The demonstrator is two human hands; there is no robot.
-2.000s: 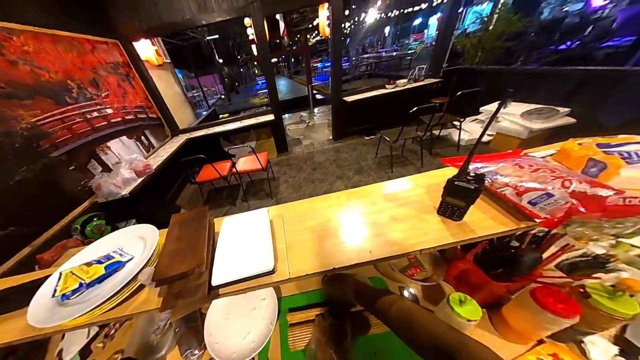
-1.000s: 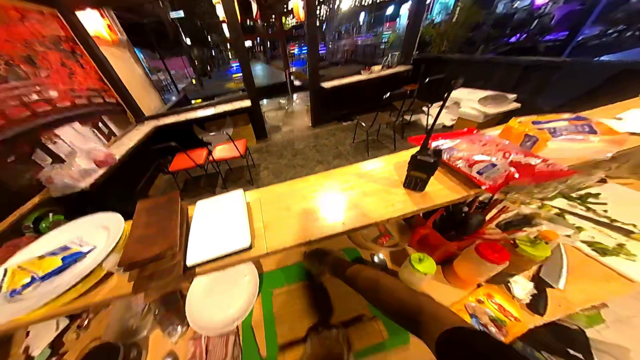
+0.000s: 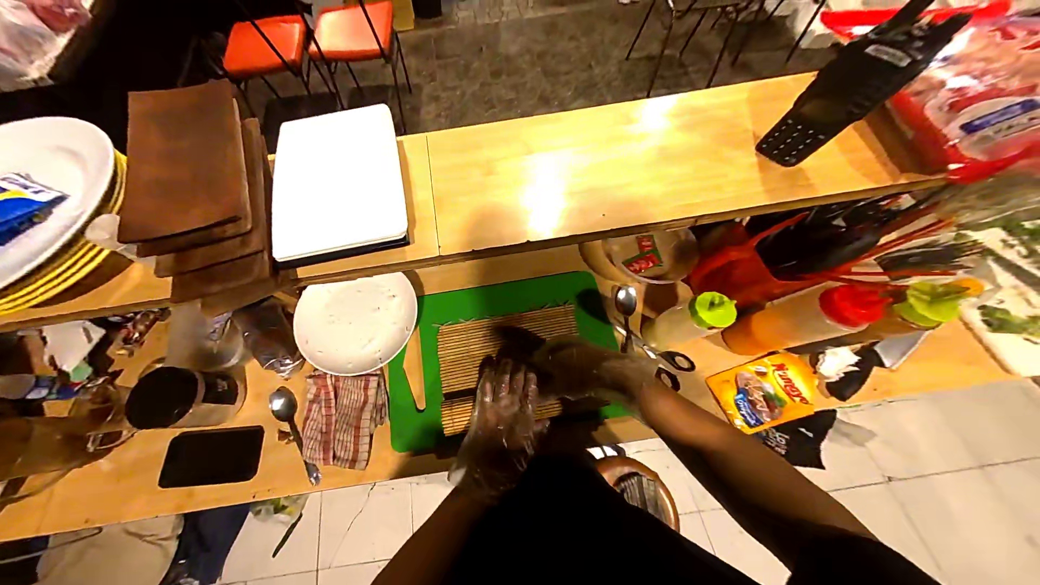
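Observation:
A bamboo sushi mat [image 3: 467, 353] lies on a green cutting board [image 3: 426, 305]. My left hand [image 3: 505, 406], in a clear plastic glove, rests over the mat's lower middle with its fingers slightly spread. My right hand [image 3: 589, 367], also gloved, is over the mat's right part; its fingers are blurred. A dark sheet or shadowed patch shows between the hands, and whether either hand grips it cannot be made out. Left of the mat, a knife with a light wooden handle [image 3: 415, 370] lies on the board. A white plate [image 3: 355, 323] stands beside the board's left edge.
Scissors [image 3: 670, 357], a metal spoon [image 3: 625, 301] and squeeze bottles [image 3: 788, 317] stand or lie to the right. A two-way radio [image 3: 853, 89] is on the raised wooden shelf [image 3: 504, 179]. At left are a checked cloth [image 3: 345, 418], a spoon [image 3: 284, 406] and a black phone-like slab [image 3: 211, 457].
The view has tilted down to the worktop. My left hand now shows plainly over the mat, beside my right hand.

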